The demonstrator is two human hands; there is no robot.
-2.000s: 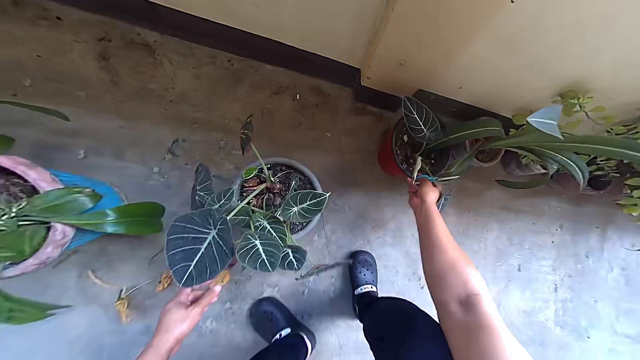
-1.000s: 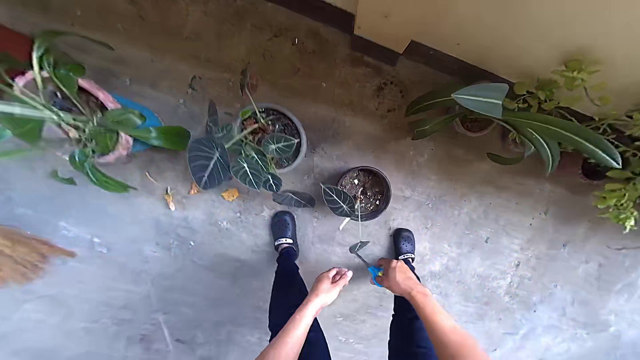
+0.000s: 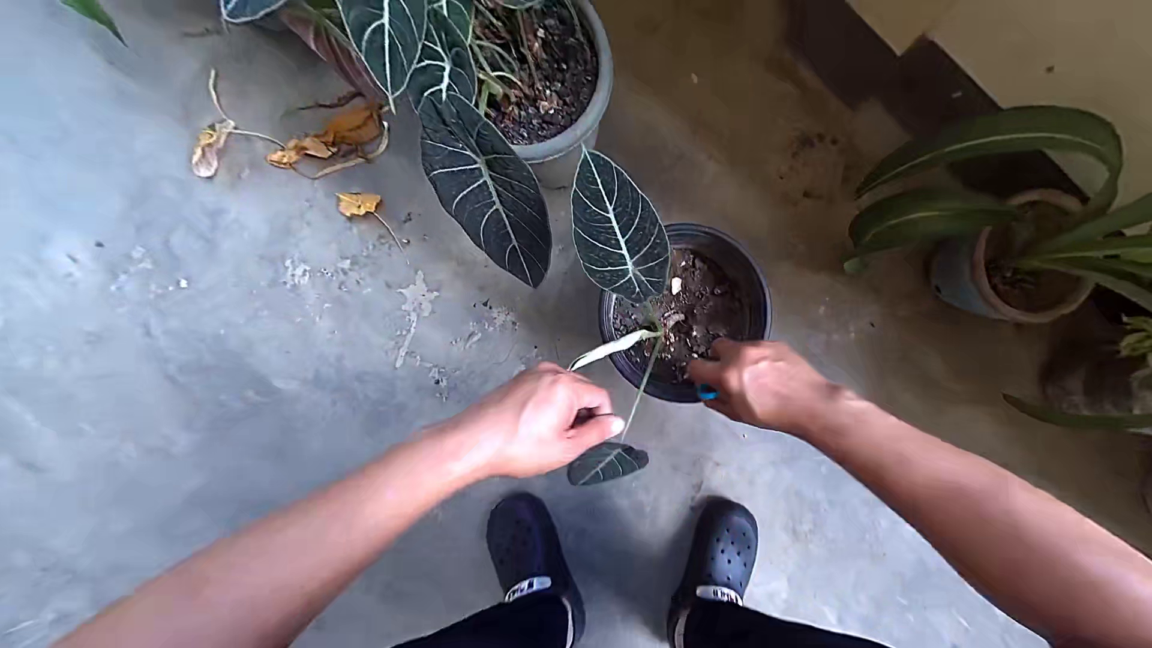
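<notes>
A small plant with dark, white-veined leaves (image 3: 621, 229) grows in a dark plastic pot (image 3: 765, 301) of soil. A pale, whitish stalk (image 3: 612, 347) leans out over the pot's left rim. My left hand (image 3: 558, 423) is at the outer end of this stalk, fingers curled; whether they pinch it is hidden. Below that hand hangs a small dark leaf (image 3: 607, 463) on a thin stem. My right hand (image 3: 760, 382) is over the pot's lower right rim, closed around a tool with a blue handle (image 3: 707, 392); most of the tool is hidden by the hand.
A larger potted plant of the same kind, in a grey pot (image 3: 605, 81), stands behind at the top. Dry brown leaves (image 3: 351, 130) lie on the concrete floor at the left. A long-leaved plant in a clay-coloured pot (image 3: 976, 270) is at the right. My clogs (image 3: 531, 549) are below.
My right hand has moved from below the pot to its rim, with the blue-handled tool. My left hand has come up beside the pale stalk. The view is now much closer.
</notes>
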